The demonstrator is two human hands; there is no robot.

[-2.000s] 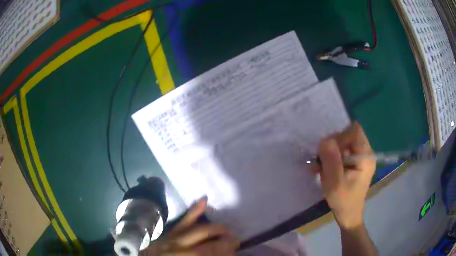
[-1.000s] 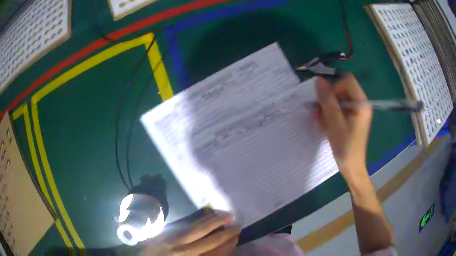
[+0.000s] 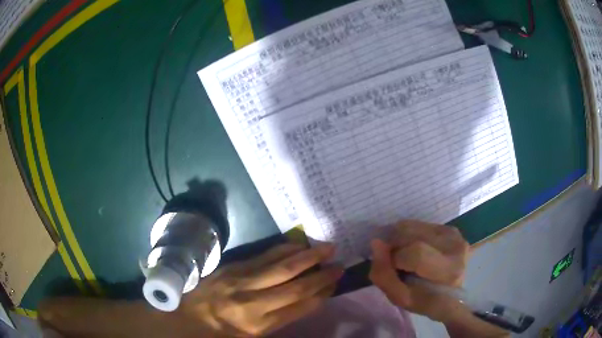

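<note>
Two white printed forms overlap on the green mat. The upper form [image 3: 402,142] lies over the lower form [image 3: 369,39], both with ruled tables and printed headings. My right hand [image 3: 422,264] is at the upper form's bottom edge and holds a clear-barrelled pen [image 3: 462,297], its dark cap end pointing down right. The pen tip is hidden by my fingers. My left hand [image 3: 270,287] lies flat with fingers extended at the forms' lower left corner. A dark object or strip with a yellow corner shows beside its fingers.
A shiny metal cylinder with a white holed end [image 3: 164,289] stands left of my left hand, thin black cable [image 3: 150,132] looping behind it. Alligator clips [image 3: 498,39] lie at the upper right. A tan board [image 3: 23,231] is at far left, and a parts tray [image 3: 589,79] at far right.
My right hand and pen have moved from the form's upper right down to its bottom edge. My left hand stays at the lower left. The camera view has shifted.
</note>
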